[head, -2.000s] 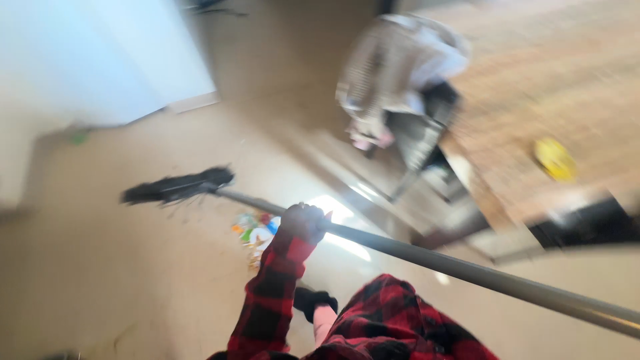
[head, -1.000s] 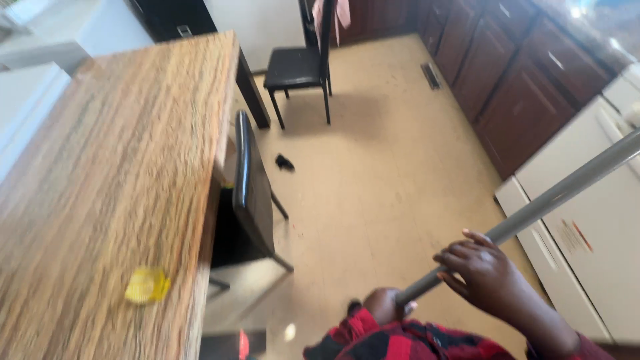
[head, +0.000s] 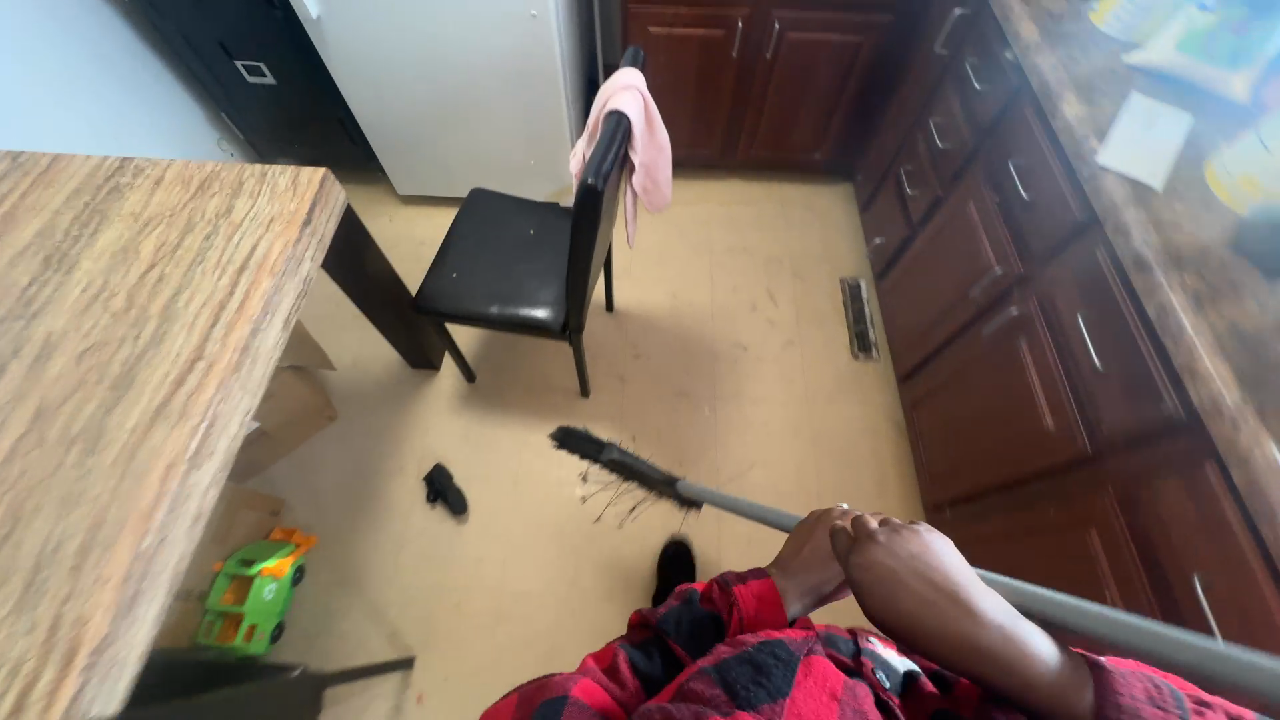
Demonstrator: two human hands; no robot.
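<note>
Both hands grip the grey handle of a broom [head: 1090,605] at the lower right, one close beside the other. My left hand [head: 812,560] is wrapped around the handle on the side nearer the broom head. My right hand [head: 895,560] closes over the handle just behind it, partly covering the left. The broom head [head: 630,468], black with splayed bristles, is over the tan floor, left of my hands. A black shoe on my foot [head: 675,570] shows below it. Left of the broom head, a small black object [head: 444,490] lies on the floor.
A black chair [head: 500,262] with a pink cloth [head: 632,135] over its back stands ahead. The wood-patterned table [head: 150,330] fills the left, with a green and orange toy truck [head: 250,590] beside it on the floor. Dark wooden cabinets [head: 990,400] line the right, near a floor vent [head: 859,318].
The view has swung between frames. One second ago my hands were apart on the handle; now they are together. The broom head, out of view then, is visible again.
</note>
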